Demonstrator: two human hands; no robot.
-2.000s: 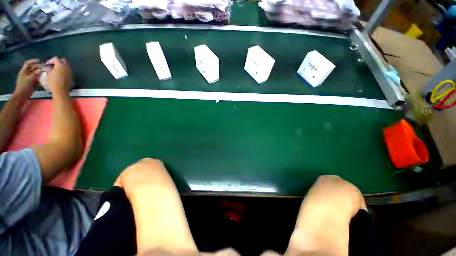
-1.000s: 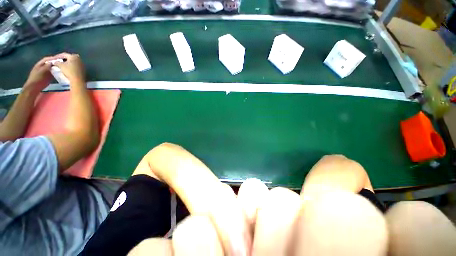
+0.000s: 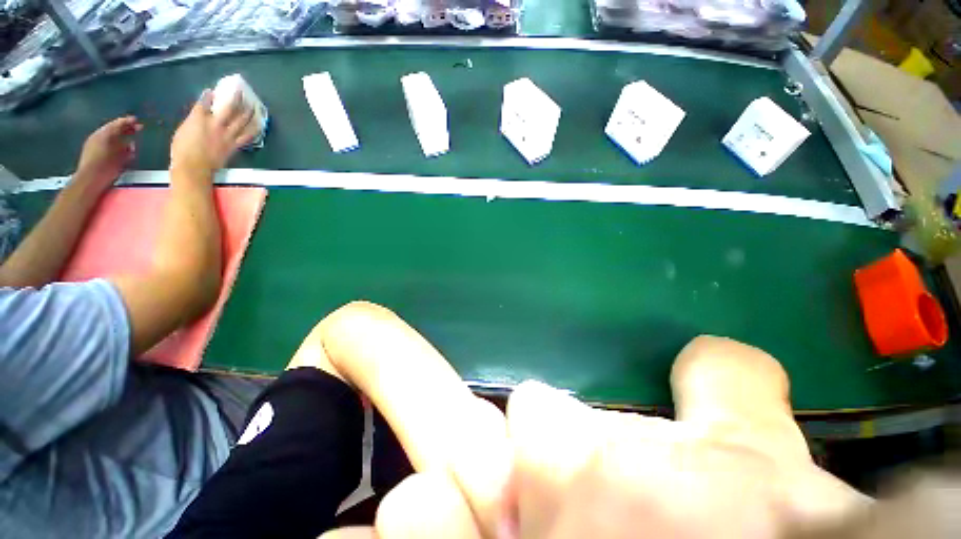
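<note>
Several small white product boxes [image 3: 530,121] stand singly, spaced in a row on the dark green conveyor belt [image 3: 695,86]. The rightmost box [image 3: 766,136] shows faint print. My left hand [image 3: 432,500] and my right hand [image 3: 622,468] are large and blurred at the bottom, close to the camera and overlapping. Both forearms bend back towards me from the worktop's near edge. No box shows in my hands, and their fingers are partly cut off or hidden.
A neighbouring person's hand [image 3: 216,132] touches another white box on the belt at left, above a pink-red mat [image 3: 237,226]. An orange-red plastic piece [image 3: 890,305] sits at the right end of the worktop [image 3: 527,274]. Bagged parts [image 3: 695,19] lie beyond the belt.
My hands have come up close to the camera and shifted somewhat. The neighbour's hand has moved right with a box onto the belt. The row of boxes appears further right.
</note>
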